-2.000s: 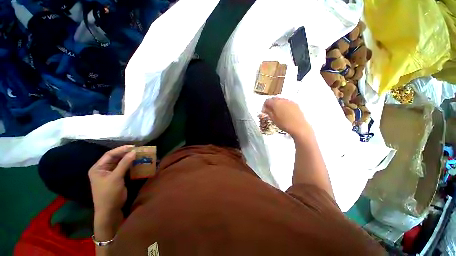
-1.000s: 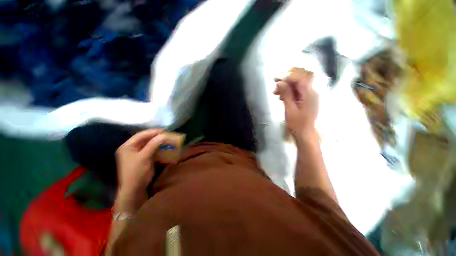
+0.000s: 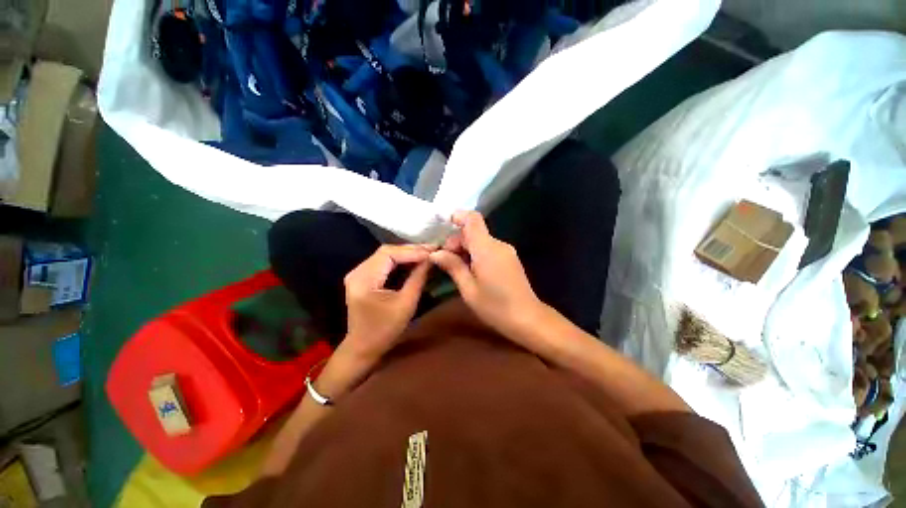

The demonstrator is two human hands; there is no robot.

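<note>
My left hand (image 3: 384, 288) and my right hand (image 3: 489, 273) meet over my lap, fingertips pinched together at the near rim of the white sack (image 3: 248, 189). What the fingertips pinch is too small to make out; no tag shows clearly between them. Blue plush toys (image 3: 348, 109) with dark straps lie in the open sack just beyond. A small tan tag stack (image 3: 169, 405) with a blue mark lies on the red stool (image 3: 238, 397) at left. A banded stack of tags (image 3: 743, 241) and a tied bundle of tan strings (image 3: 717, 349) lie on the white sack at right.
A flat black rectangle (image 3: 824, 213) lies beside the banded stack. Brown plush toys (image 3: 876, 317) show at the far right edge. Cardboard boxes (image 3: 50, 139) stand at the left over green floor (image 3: 139, 258). Yellow material (image 3: 189, 484) shows below the stool.
The view has swung left. My right hand has left the white sack at right and met my left hand over the lap. The tag that my left hand held up no longer shows clearly.
</note>
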